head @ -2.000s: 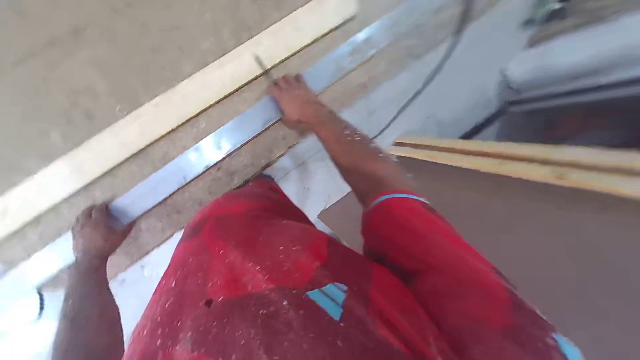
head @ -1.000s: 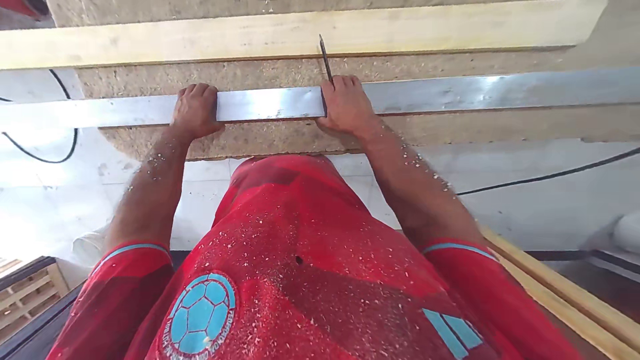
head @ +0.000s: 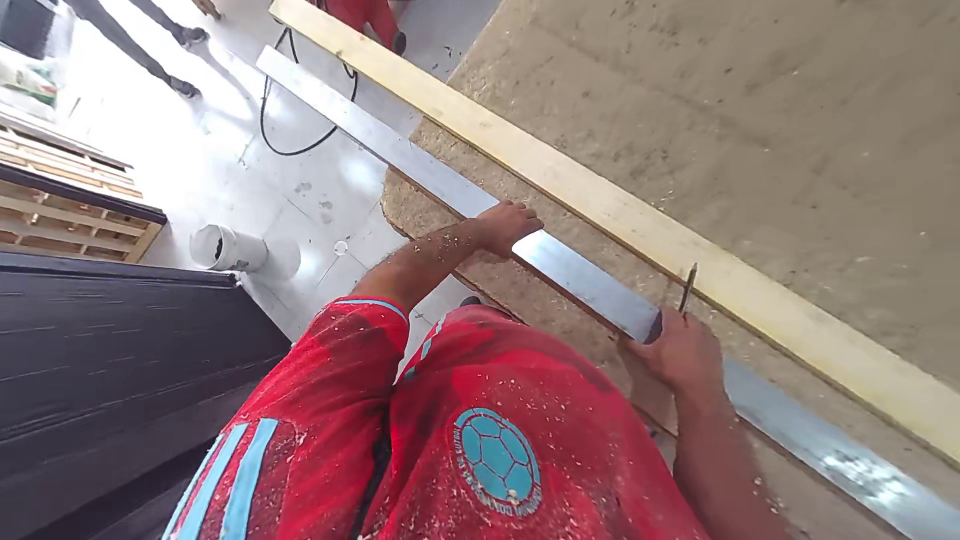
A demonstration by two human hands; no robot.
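A long, flat metal straightedge (head: pixel 589 281) lies diagonally over a particleboard sheet (head: pixel 465 157), its far end sticking out past the board's edge. My left hand (head: pixel 508 227) grips the straightedge near the middle of the view, fingers over the far edge. Lower right, my right hand (head: pixel 684 349) grips the same bar across its width. A thin dark pencil-like marking tool (head: pixel 688 288) stands up from the fingers of my right hand. Beyond the bar and roughly parallel to it lies a pale wooden board (head: pixel 600 202).
A white bucket (head: pixel 227 249) stands on the tiled floor near wooden pallets (head: pixel 67 217). Dark panels (head: pixel 127 337) fill the lower left. A black cable (head: pixel 304 150) loops under the bar's far end. One person's legs (head: pixel 142 45) and another person in red (head: pixel 367 19) show at the top.
The view has turned strongly, so the bar now slants down to the right. Both hands remain on the bar, and the dark tool is still at my right hand.
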